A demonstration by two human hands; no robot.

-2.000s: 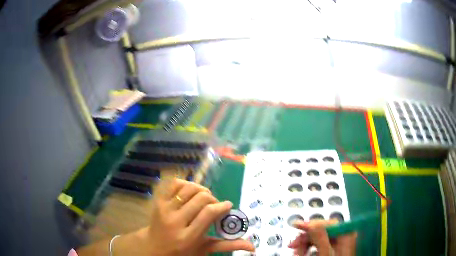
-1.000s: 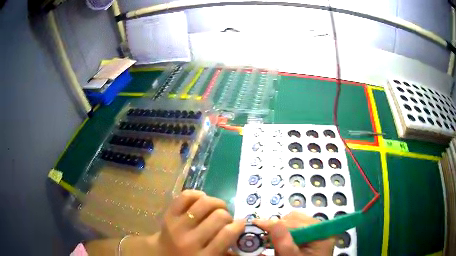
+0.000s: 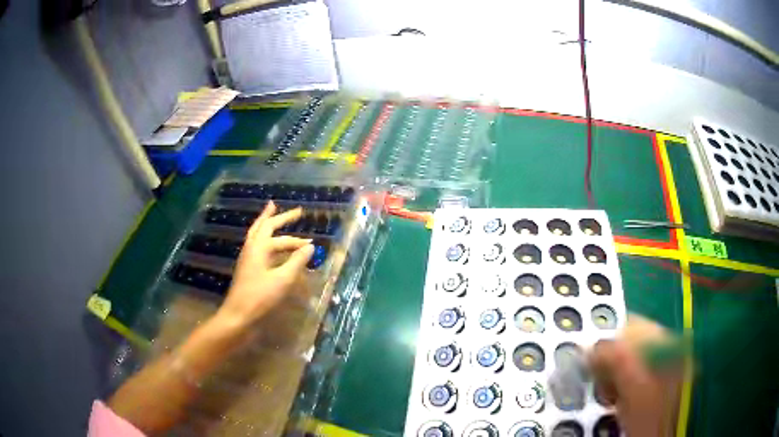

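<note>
My left hand [image 3: 272, 263] is over the clear blister tray [image 3: 329, 341]. Its fingertips are at a single glossy blue round unit [image 3: 319, 255] beside the dark rows; whether they grip it cannot be told. My right hand [image 3: 636, 371], blurred, is at the right edge of the white foam tray [image 3: 504, 337]. It holds the green pen tool [image 3: 670, 352], also blurred. A blurred grey round shape [image 3: 568, 377] shows at its fingertips, over a hole. The foam tray's two left columns hold units with pale rings, and the holes to the right are mostly dark.
Rear blister trays [image 3: 427, 145] lie behind. A thin dark red lead [image 3: 588, 111] hangs down at the back. Tweezers-like metal [image 3: 653, 224] lie right of the foam tray. Stacked foam trays [image 3: 752, 224] stand back right. A blue bin [image 3: 195, 149] with papers is back left.
My left hand has left the unit it held near the right hand and moved up-left to the blister tray. My right hand has moved right with the pen. More foam tray holes show filled nearest me.
</note>
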